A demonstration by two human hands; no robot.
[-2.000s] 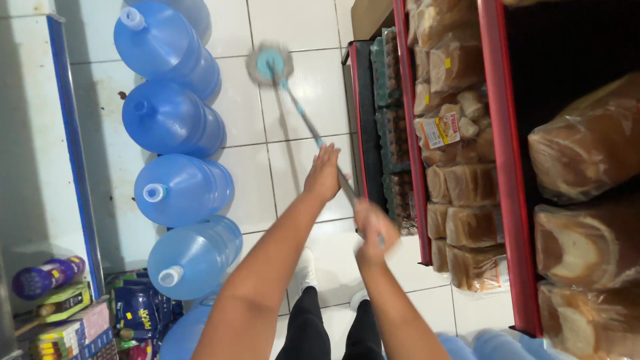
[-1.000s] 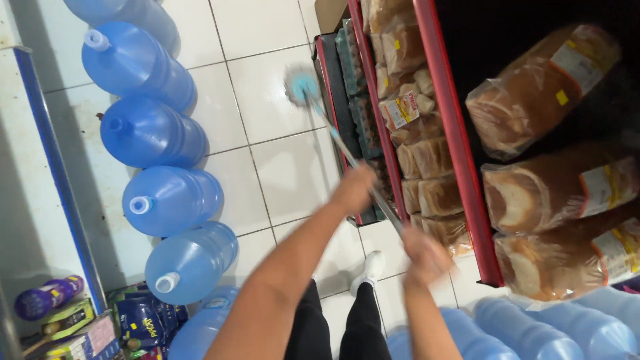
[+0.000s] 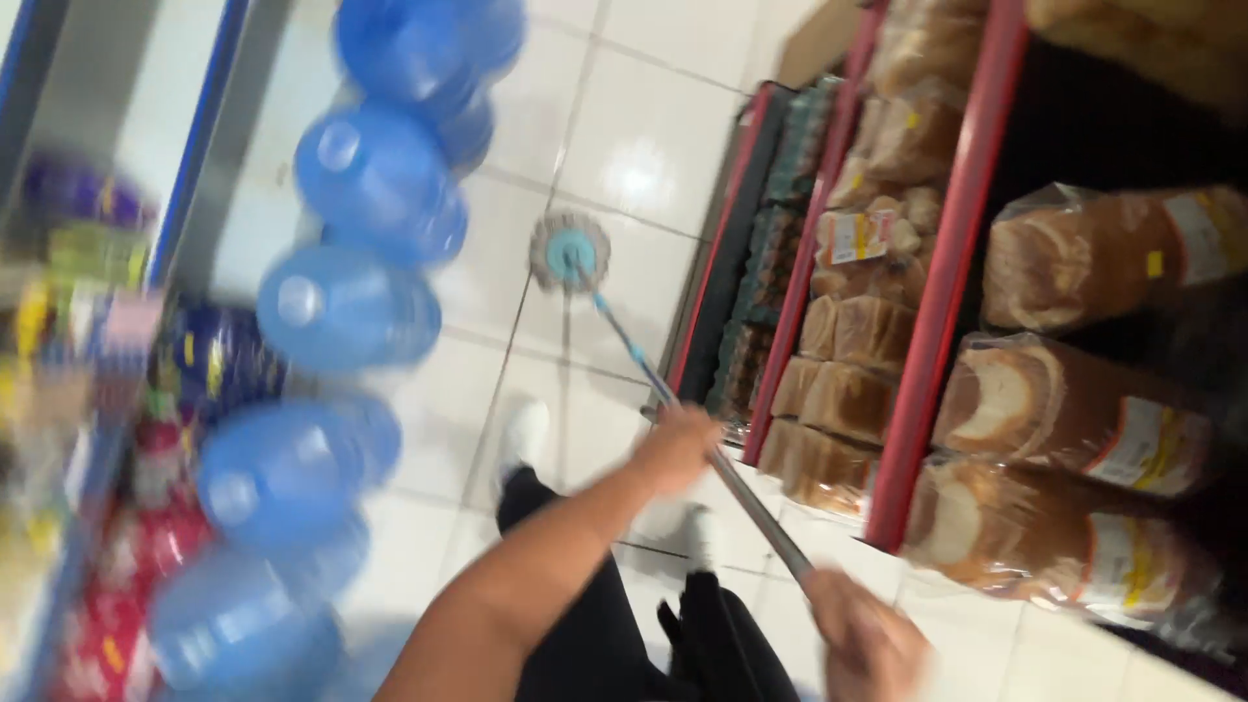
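Observation:
A round mop head (image 3: pixel 570 252) with grey strands and a light blue centre rests on the white tiled floor (image 3: pixel 624 210). Its metal handle (image 3: pixel 756 507) slants down to the right. My left hand (image 3: pixel 678 448) is closed around the middle of the handle, beside the lower corner of the red-edged shelves. Further down, my right hand (image 3: pixel 868 634) grips the handle near its end, blurred; the handle's tip is hidden by it. My feet stand apart on the tiles below the mop head.
Large blue water bottles (image 3: pixel 351 307) line the left side of the floor. Beyond them stands a blue-edged shelf (image 3: pixel 200 127) with packaged goods. On the right, red-edged shelves (image 3: pixel 960 253) hold bagged bread loaves (image 3: pixel 1053 400) and stacked egg trays (image 3: pixel 770 224).
The mop head has moved away from the right shelf's corner toward the bottles, and both hands have moved with the handle. The feet have shifted. The view has turned.

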